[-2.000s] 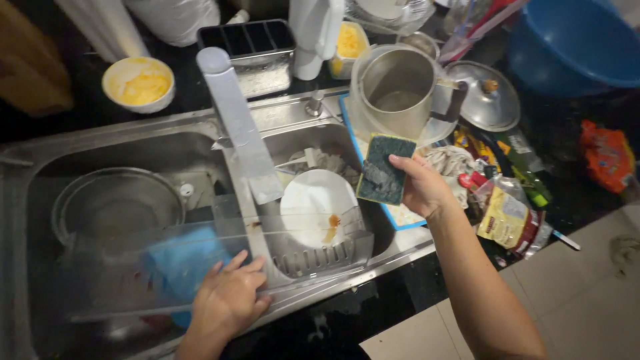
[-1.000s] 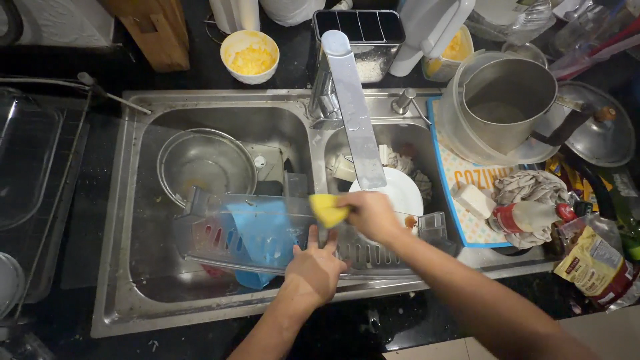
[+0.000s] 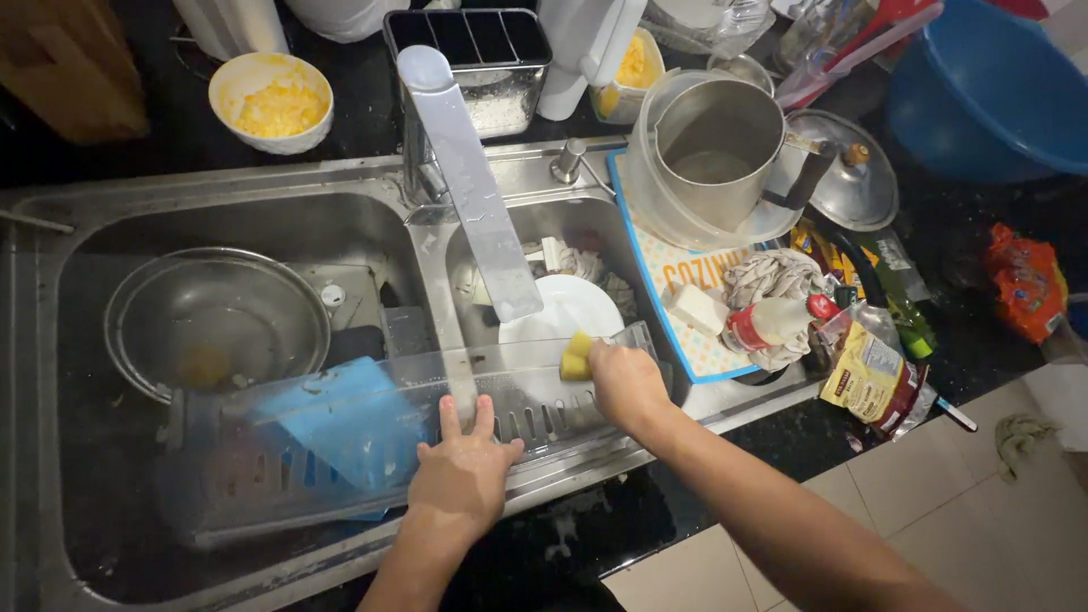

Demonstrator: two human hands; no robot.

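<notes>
A long clear plastic panel [image 3: 340, 467] with slots lies across both sink basins. My left hand [image 3: 463, 476] is spread with its fingers on the panel near the front rim of the sink. My right hand [image 3: 629, 382] grips a folded sponge [image 3: 577, 357], its yellow side showing, against the panel's right part. Beneath or behind the panel are a blue item [image 3: 340, 425] on the left and a white plate [image 3: 565, 310] in the right basin. The faucet [image 3: 472, 178] reaches over the divider, above the panel's far edge.
A glass bowl [image 3: 217, 319] sits in the left basin. On the right, a metal pot [image 3: 718, 136] in a clear container, a glass bottle [image 3: 769, 325] and a cloth [image 3: 778, 280] crowd a blue-edged mat [image 3: 650, 280]. A bowl of yellow food [image 3: 272, 102] stands behind the sink.
Two seconds ago my right hand held the sponge up over the mat's edge, dark side showing; now it is down at the panel's right part. My left hand remains on the panel.
</notes>
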